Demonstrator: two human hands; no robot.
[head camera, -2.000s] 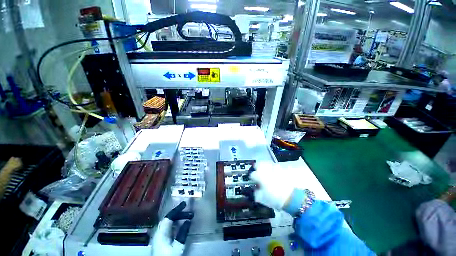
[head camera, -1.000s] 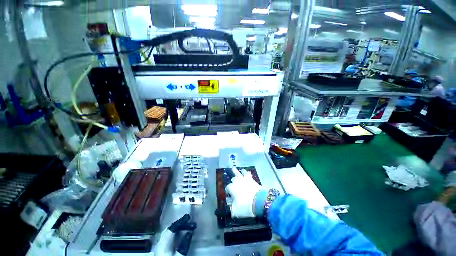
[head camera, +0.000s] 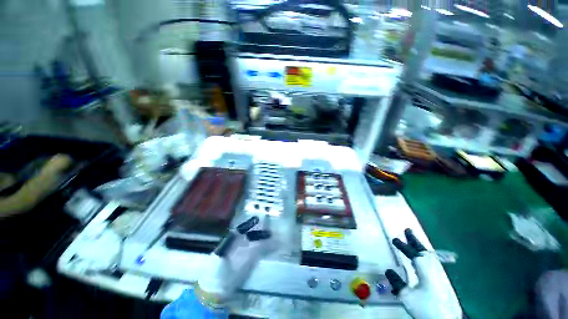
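The right fixture (head camera: 325, 218) is a red-brown block holding rows of white parts, on the right slide with a yellow label in front of it. The left fixture (head camera: 210, 197) is red-brown with long slots; no white parts show in it. A ladder-like group of white-silver workpieces (head camera: 266, 189) lies between them. My left hand (head camera: 240, 258), white glove with black fingertips, is blurred in front of the left fixture and workpieces, with nothing seen in it. My right hand (head camera: 425, 280) is open and empty beside the front right corner of the machine, fingers apart.
The emergency stop (head camera: 361, 288) and round buttons (head camera: 313, 283) are on the front panel. The white gantry crossbeam (head camera: 349, 76) stands behind. Clear bags (head camera: 152, 156) lie left. A person's bare forearm (head camera: 37, 187) is over the black tote. A green mat (head camera: 461, 218) lies right, with another person's sleeve (head camera: 553, 296).
My right hand has left the right fixture and moved right and toward me. The right fixture has slid back, uncovering its yellow label. My left hand has come up and forward. The view has turned.
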